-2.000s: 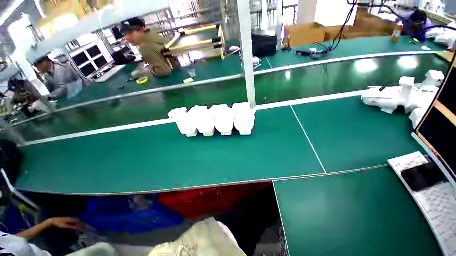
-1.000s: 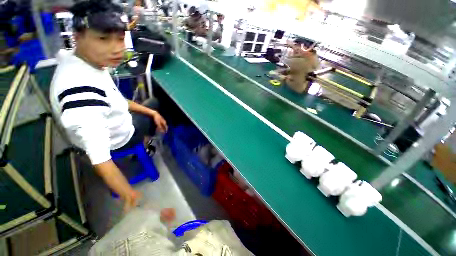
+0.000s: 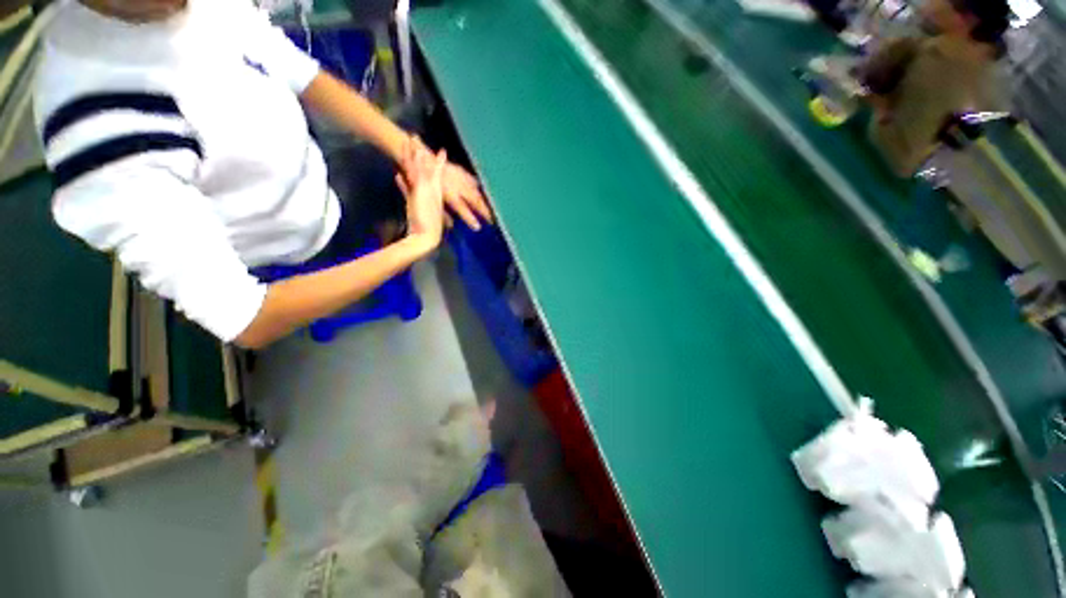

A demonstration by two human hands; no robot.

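Several white rounded security cameras stand in a row on the green bench at the lower right, and the lower ones are cut off by the frame edge. My beige sleeve and lap show at the bottom centre. A small, blurred, skin-coloured patch at the sleeve end seems to be part of my left hand, well left of the cameras and off the bench. Its fingers cannot be made out. My right hand is not in view.
A seated person in a white top, hands together, is at the upper left by the bench edge. Blue and red crates sit under the bench. Dark green racks stand at left. Another person is across the conveyor.
The view has swung left and down. The cameras now lie at the lower right. The seated person appears closer, with hands brought together; they were apart before.
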